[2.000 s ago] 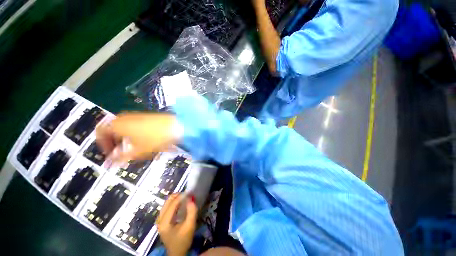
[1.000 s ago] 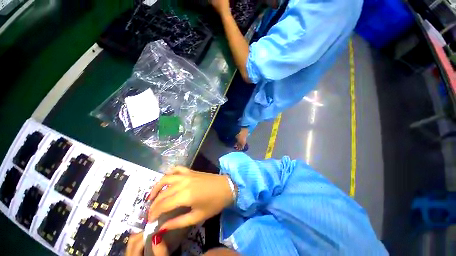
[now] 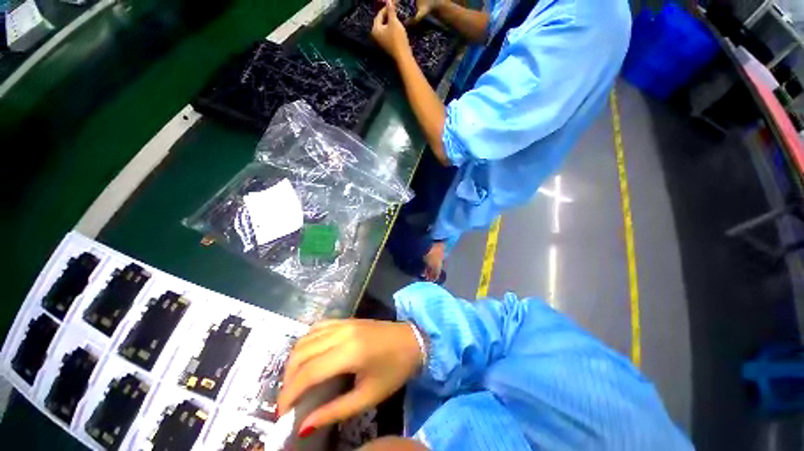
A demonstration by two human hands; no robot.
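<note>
My right hand (image 3: pixel 357 365) is at the bottom centre, palm down with fingers curled over a grey and white sheet (image 3: pixel 319 401), partly cut off by the bottom edge. The thumb, with a red nail, lies along the sheet; whether the fingertips grip anything is hidden. My left hand is not in view. A long white tray (image 3: pixel 187 315) lies at the lower left under the fingertips, its near end cut off. It holds black boards in two columns, such as this one with small gold patches (image 3: pixel 216 355).
Beyond the tray lie a crumpled clear bag (image 3: pixel 331 163) with a white paper (image 3: pixel 273 211) and a green card (image 3: pixel 318 240), then black trays of thin pieces (image 3: pixel 286 88). Another person in blue (image 3: pixel 538 97) works at the bench edge (image 3: pixel 377 251).
My right hand has come back from over the boards to the sheet. My left hand, seen on the sheet before, has gone out of view. The camera view has shifted.
</note>
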